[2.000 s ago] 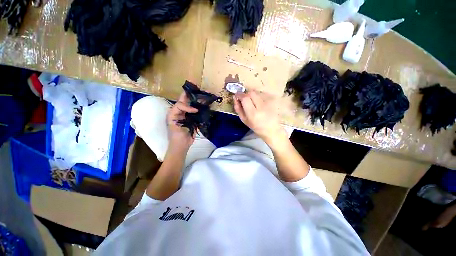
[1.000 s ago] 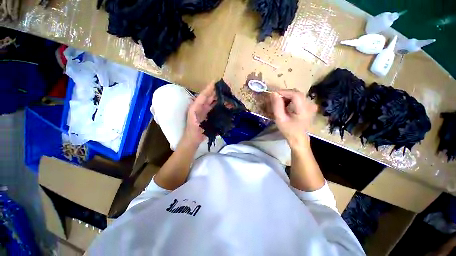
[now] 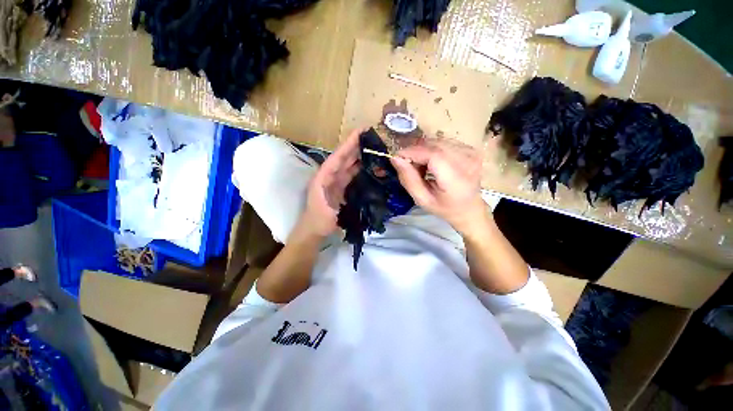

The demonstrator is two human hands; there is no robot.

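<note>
My left hand (image 3: 328,191) holds a limp black part (image 3: 366,210) with jagged lower ends, above my lap at the bench edge. My right hand (image 3: 447,178) pinches a thin pale stick (image 3: 376,152) like a pen. The stick's tip lies over the upper end of the black part; whether it touches is hard to tell. A small white oval glue dish (image 3: 400,122) sits just beyond my hands on a tan cardboard mat (image 3: 370,72) with brown specks.
Heaps of black parts lie at the back left (image 3: 233,48) and on the right (image 3: 639,152). White squeeze bottles (image 3: 612,58) lie at the back right. Spare sticks (image 3: 412,81) lie on the mat. A blue crate (image 3: 210,193) with white sheet and open cartons (image 3: 145,309) are below the bench.
The right hand has moved the stick from the dish to the black part's upper end. The left hand still holds the part, now raised more upright. The camera view has shifted somewhat.
</note>
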